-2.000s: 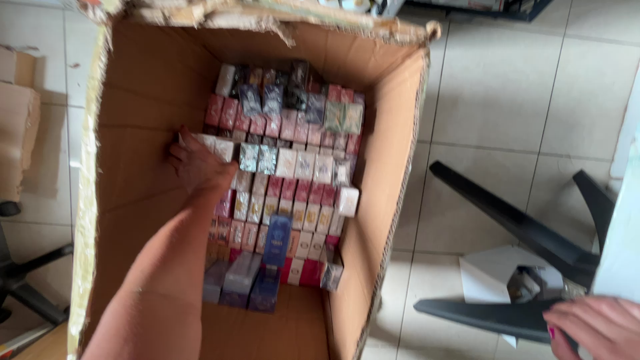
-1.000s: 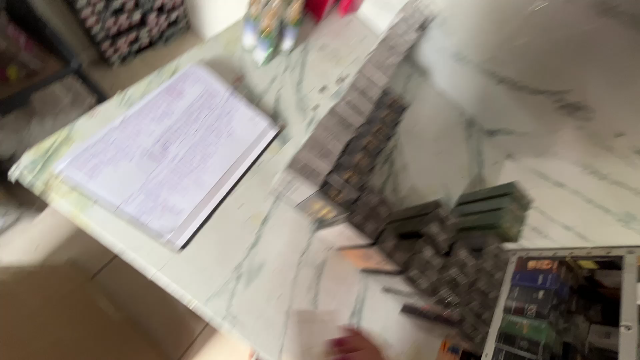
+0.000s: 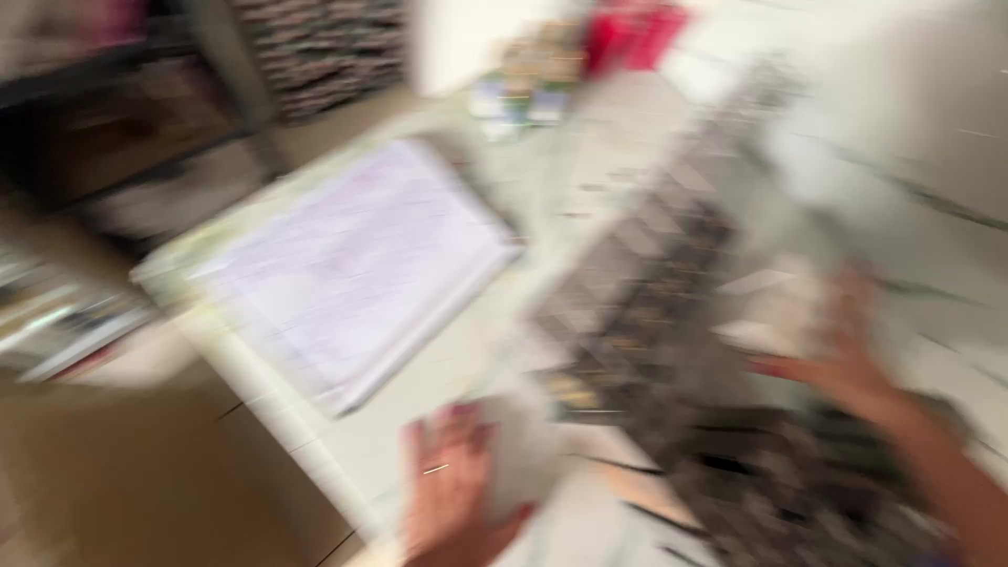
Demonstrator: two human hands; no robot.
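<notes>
My left hand (image 3: 453, 484) rests flat near the front edge of the marble-patterned table (image 3: 441, 378), fingers spread, with a ring on one finger and nothing held. At the right, my right hand (image 3: 846, 346) is closed around a pale small box or boxes (image 3: 768, 311), blurred by motion. Left of that hand, a long row of grey and dark small boxes (image 3: 638, 276) runs diagonally across the table. More dark boxes (image 3: 787, 488) lie below my right forearm. Printed sheets on a clipboard or folder (image 3: 362, 268) lie left of the row.
A brown cardboard carton (image 3: 157, 472) stands below the table edge at lower left. Shelving (image 3: 228, 79) with goods is at upper left. Gold-and-white items (image 3: 528, 79) and red items (image 3: 638, 31) stand at the table's far side. Thin dark sticks lie near my left hand.
The view has swung from the open carton to the table. My right hand, with the pale box, has come into view at the right, and my left hand shows flat on the table.
</notes>
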